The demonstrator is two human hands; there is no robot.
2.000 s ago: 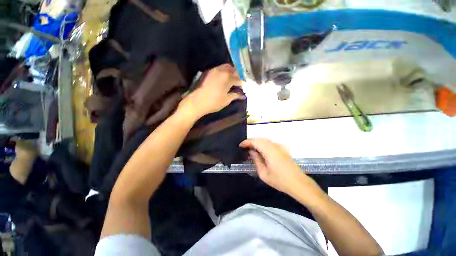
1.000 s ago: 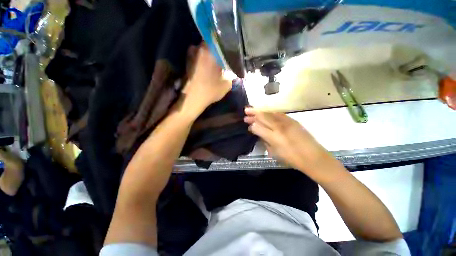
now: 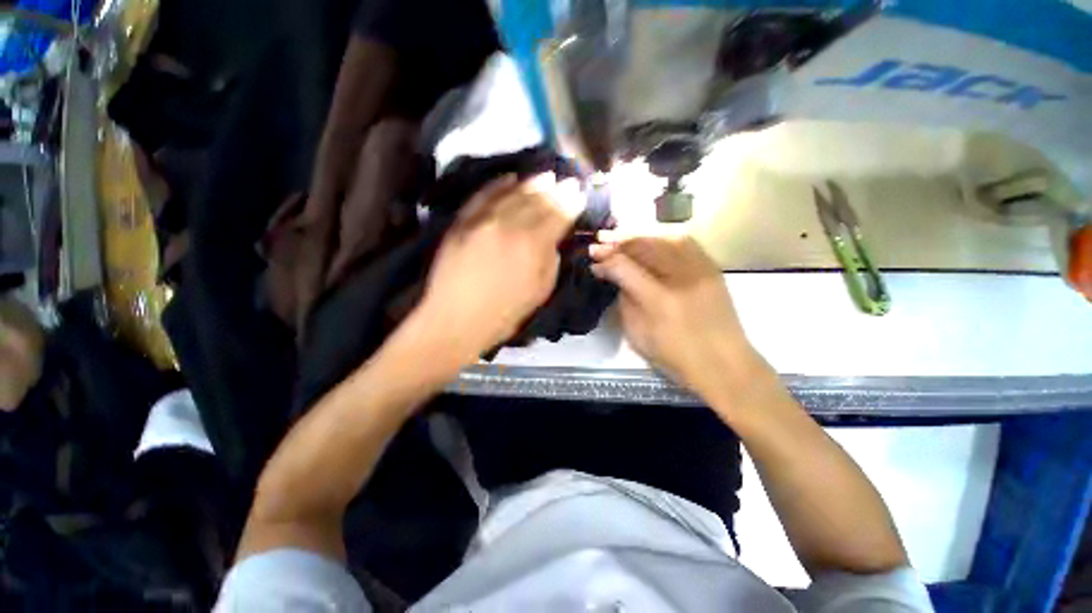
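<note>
The black garment with brown parts (image 3: 258, 228) lies heaped left of the needle and under my left forearm. My left hand (image 3: 497, 258) holds bunched black cloth just left of the lit needle area, fingertips close to the presser foot. My right hand (image 3: 677, 299) pinches the cloth's right edge just below the needle area. The white sewing machine head (image 3: 910, 72), with a blue band and "JACK" lettering, stands above my hands. Glare and my fingers hide the needle and the exact seam.
Green-handled thread snips (image 3: 855, 254) lie on the beige bed right of my right hand. An orange item (image 3: 1081, 259) is at the right edge. A measuring strip (image 3: 838, 392) runs along the table's front edge. Part of another person's hand (image 3: 17, 353) shows at far left.
The striped flat cloth between my hands is now bunched and plain black. My right hand has moved up closer to the needle. White cloth now shows above my left hand.
</note>
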